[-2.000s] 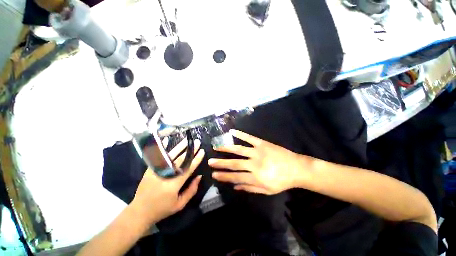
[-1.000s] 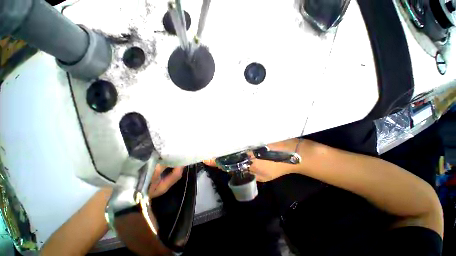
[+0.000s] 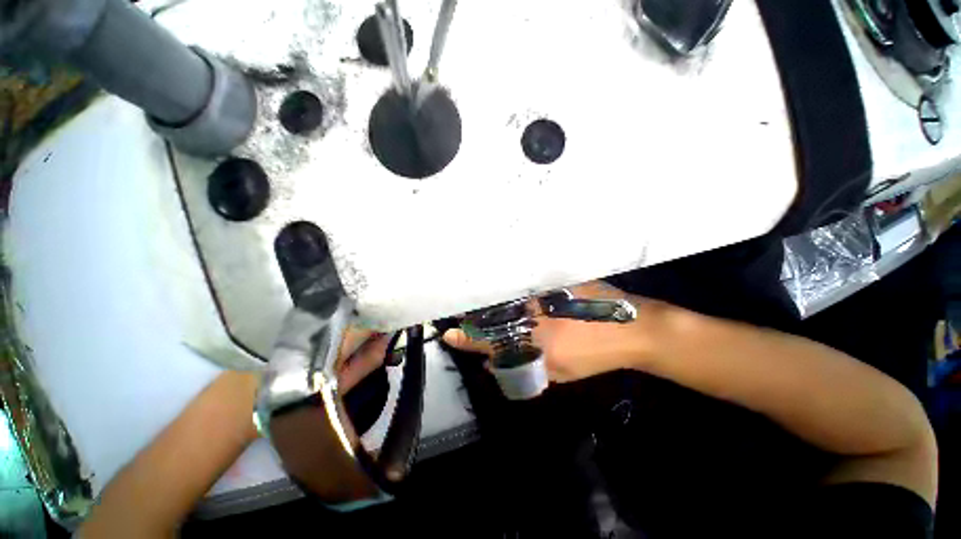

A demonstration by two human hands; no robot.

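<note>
The white sewing machine head (image 3: 622,200) fills the upper middle and hides the needle area and most of both hands. My left hand (image 3: 364,356) shows only in part behind the take-up lever guard (image 3: 316,442); its hold cannot be told. My right hand (image 3: 585,342) lies on black cloth (image 3: 674,421) below the machine's front edge, partly behind the tension parts (image 3: 518,358); its fingertips are mostly hidden. The black cloth hangs over the front edge of the white table (image 3: 95,305) and spreads below the right forearm.
A grey support arm (image 3: 158,84) joins the machine at upper left. Metal thread pins (image 3: 422,53) stand on top. A wide black strip (image 3: 827,116) drapes over the machine arm. A clear plastic-wrapped item (image 3: 827,263) lies at right.
The view has come closer over the machine head, which now covers the needle area and much of both hands. Since one second ago, the view has shifted only slightly.
</note>
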